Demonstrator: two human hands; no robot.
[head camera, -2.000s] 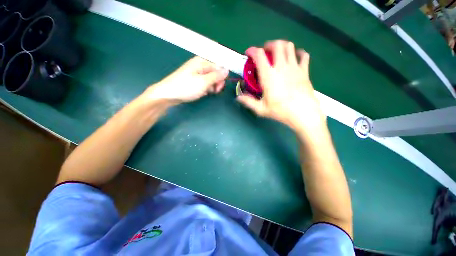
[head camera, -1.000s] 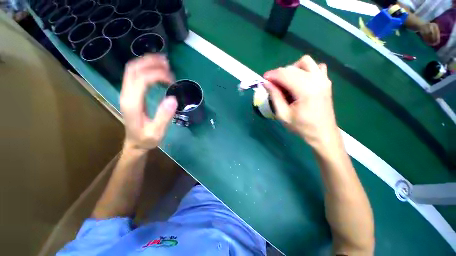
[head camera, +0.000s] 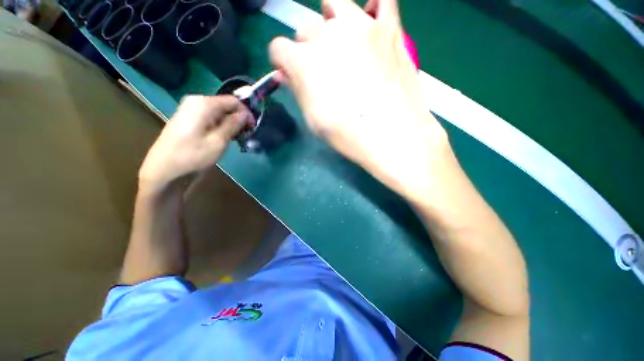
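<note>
A black housing (head camera: 277, 130) stands on the green worktop, its open mouth facing up and a shiny side neck (head camera: 250, 146) low on its near side. My left hand (head camera: 194, 134) is at its rim, fingertips pinched on thin lead wires (head camera: 263, 86) over the mouth. The wires, one pale and thicker, run up to my right hand (head camera: 353, 84). My right hand is raised over the worktop and holds the motor unit, mostly hidden behind the hand. A magenta part (head camera: 411, 51) shows past its far side.
Several empty black housings (head camera: 200, 25) stand in rows at the upper left. A large open carton (head camera: 70, 162) is at the left, beside the worktop edge. A white rail (head camera: 508, 141) separates the worktop from the green belt, with a grey round fitting (head camera: 628, 252) at the right.
My right hand has moved left with the motor unit, towards the housing. My left hand, open a second ago, has closed on the wires at the rim. The view has shifted.
</note>
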